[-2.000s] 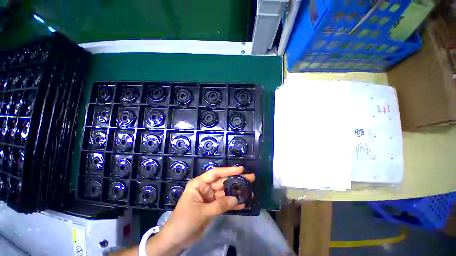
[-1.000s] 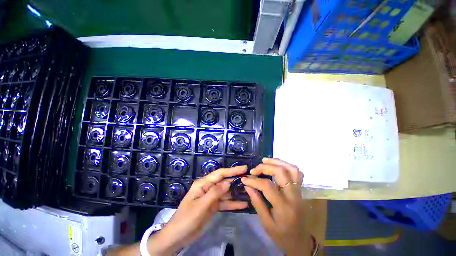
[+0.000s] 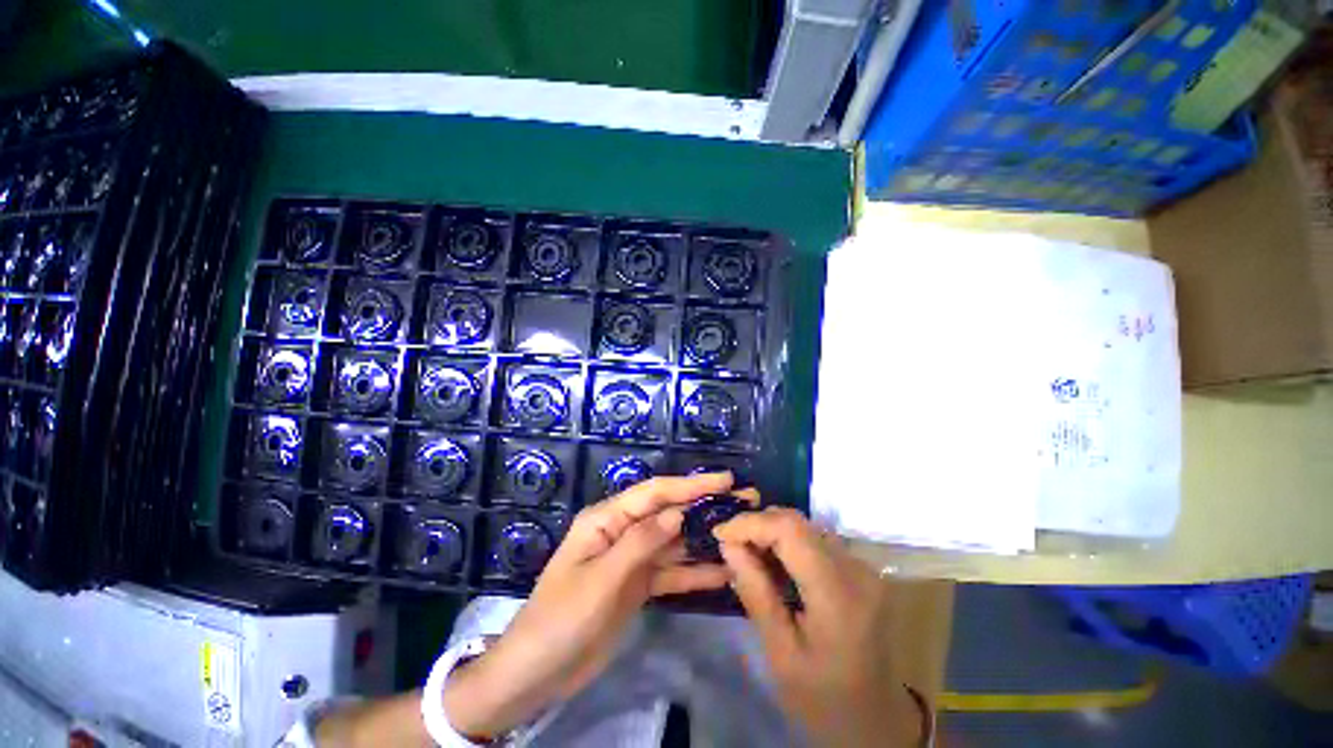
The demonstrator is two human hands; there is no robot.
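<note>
My left hand (image 3: 614,563) holds a round black part (image 3: 712,526) in its fingertips above the lower right corner of the blister tray (image 3: 548,323). My right hand (image 3: 811,592) touches the part's face from the right with its fingertips. Whether anything thin is pinched in the right fingertips cannot be told. The black tray lies flat, with round black parts in most visible pockets. One pocket in the second row is empty. My hands hide the tray's lower right pockets.
Stacked blister trays (image 3: 139,322) stand at left. White sheets (image 3: 936,395) lie on the pale yellow table at right. Behind them are a blue file basket (image 3: 1023,146) and a cardboard box (image 3: 1243,278). A white-grey machine (image 3: 278,665) is at lower left.
My right hand has come in from outside the picture and now meets the part. Since one second ago its fingers have closed in more over the part. My left hand still holds it.
</note>
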